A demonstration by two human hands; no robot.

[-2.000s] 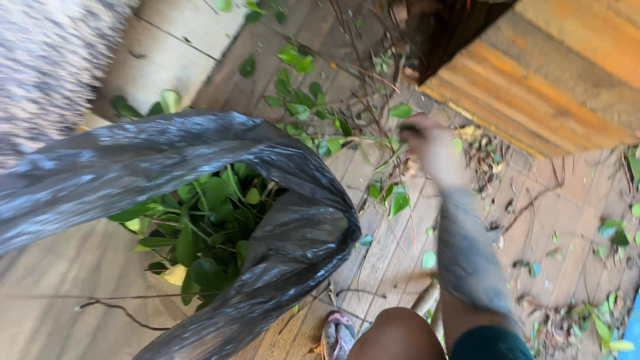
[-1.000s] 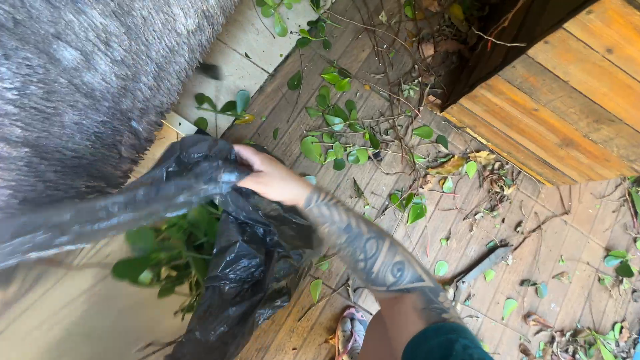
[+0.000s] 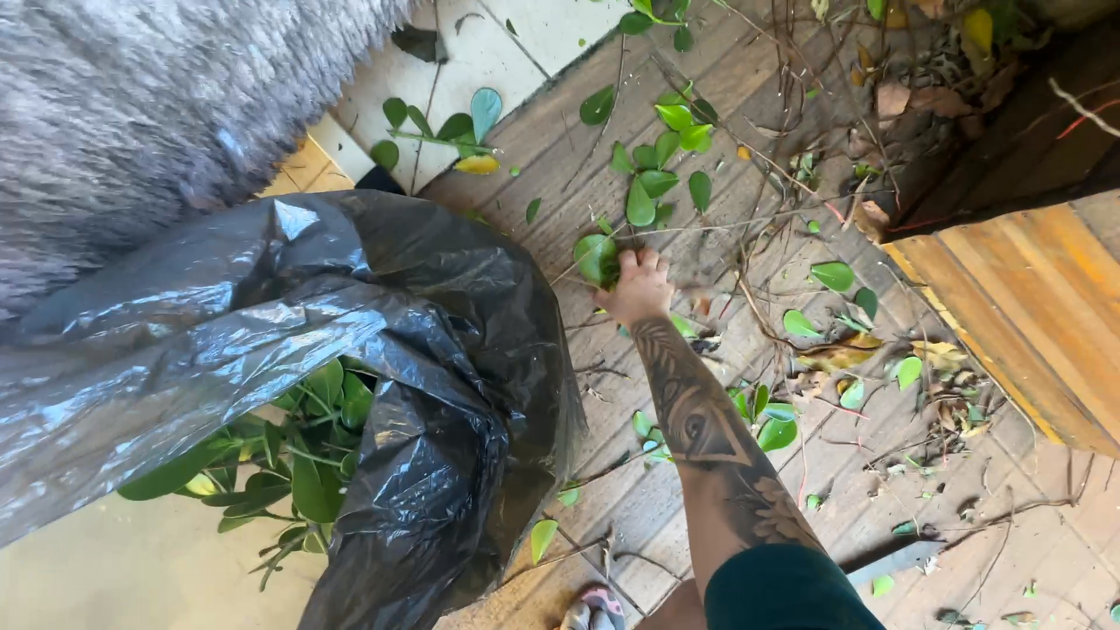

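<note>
My right hand (image 3: 639,284), on a tattooed forearm, is down at the brown plank-patterned floor, its fingers curled around a small bunch of green leaves (image 3: 597,260). More leafy cuttings (image 3: 652,184) and thin stems lie just beyond the fingers. To the left of the hand a black plastic bag (image 3: 455,350) spreads wide, its folds shiny. Cut green foliage (image 3: 306,455) shows between its folds. My left hand is out of view.
Grey shaggy fabric or fur (image 3: 175,114) fills the upper left, beside pale tiles (image 3: 490,44). A slatted wooden structure (image 3: 1024,324) stands at right. Dry leaves, twigs and a flat metal blade (image 3: 897,560) lie on the floor. A foot (image 3: 595,608) shows at the bottom.
My right hand was on the black bag's edge a second ago. It has let go and moved right to the leaves on the floor. The bag has spread out more.
</note>
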